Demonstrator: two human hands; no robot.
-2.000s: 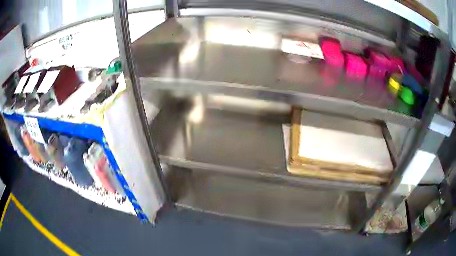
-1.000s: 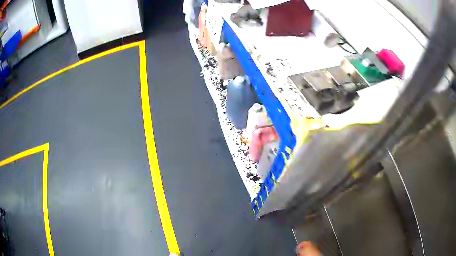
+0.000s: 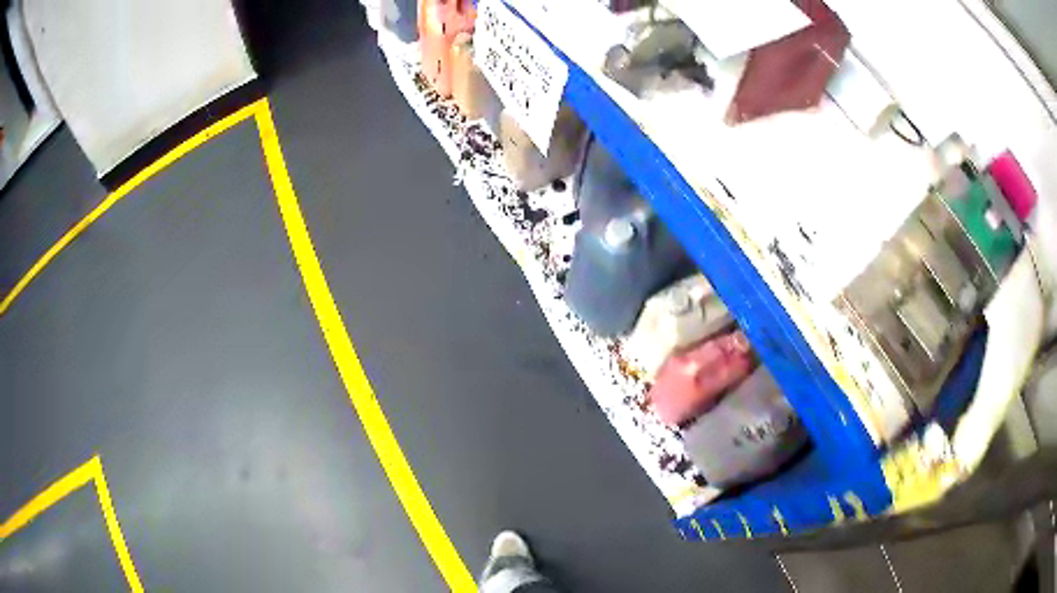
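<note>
Neither of my hands is in view. Nearest in front of me is a paint-stained white bench (image 3: pixel 800 197) with a blue front edge (image 3: pixel 719 249). On its lower shelf stand several containers: a dark blue-grey jug (image 3: pixel 620 261), a whitish one (image 3: pixel 682 319), a reddish one (image 3: pixel 705 376) and a grey one (image 3: pixel 748 434). Farther along are a brown-beige container (image 3: pixel 539 151) and orange ones (image 3: pixel 446 46). Grey metal trays (image 3: pixel 921 307) sit on the bench top at the right, beside a green item (image 3: pixel 983 218) and a pink item (image 3: pixel 1014 185).
A dark red box (image 3: pixel 800 64) with white paper stands on the bench. A sign (image 3: pixel 519 70) hangs from the blue edge. Yellow lines (image 3: pixel 330 324) cross the grey floor. A white cabinet (image 3: pixel 145 81) stands upper left. A shoe (image 3: pixel 508 550) shows at the bottom.
The view has swung from the steel shelves to the bench and moved closer to its containers. The fingertip at the bottom edge a second ago is gone. A shoe now shows.
</note>
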